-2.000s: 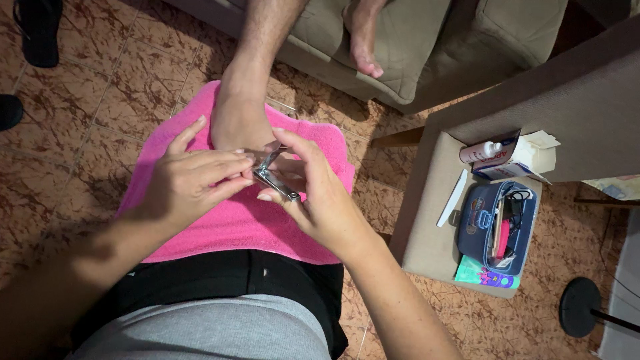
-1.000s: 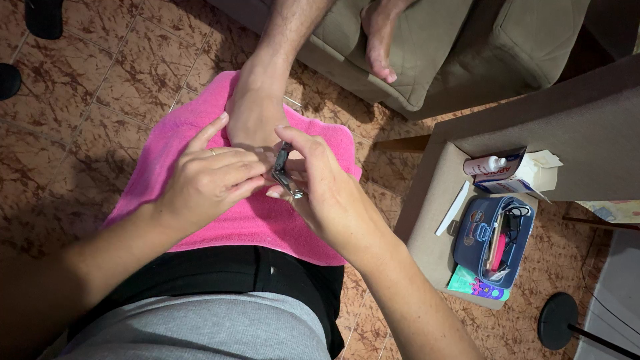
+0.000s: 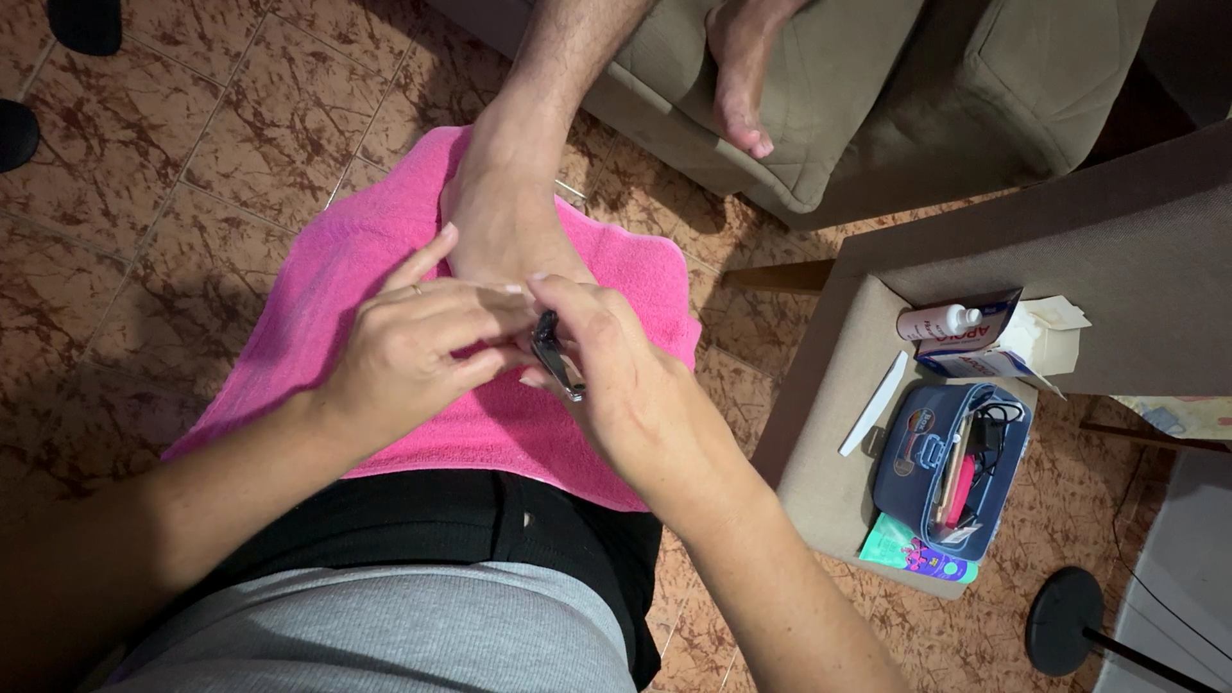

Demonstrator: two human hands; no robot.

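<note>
Another person's bare foot (image 3: pixel 510 217) rests on a pink towel (image 3: pixel 337 289) laid over my lap. My right hand (image 3: pixel 616 375) grips a metal nail clipper (image 3: pixel 553 356) between thumb and fingers, close to the toes. Beside it, my left hand (image 3: pixel 423 337) lies over the front of the foot with its thumb and fingertips near the clipper, seemingly holding the toes, which the hands mostly hide. Whether the clipper touches a nail cannot be seen.
The person's other foot (image 3: pixel 741 96) is on the sofa (image 3: pixel 818 115). At right, a chair (image 3: pixel 818 481) holds a blue case (image 3: pixel 900 462), a white nail file (image 3: pixel 874 404), a bottle (image 3: pixel 934 322), an opened box (image 3: pixel 972 361) and a green-purple packet (image 3: pixel 895 544). A black round base (image 3: pixel 1064 621) stands beyond.
The clipper in my right hand is turned differently than two seconds ago, its lever then lying more open to view. My left hand stays at the toes.
</note>
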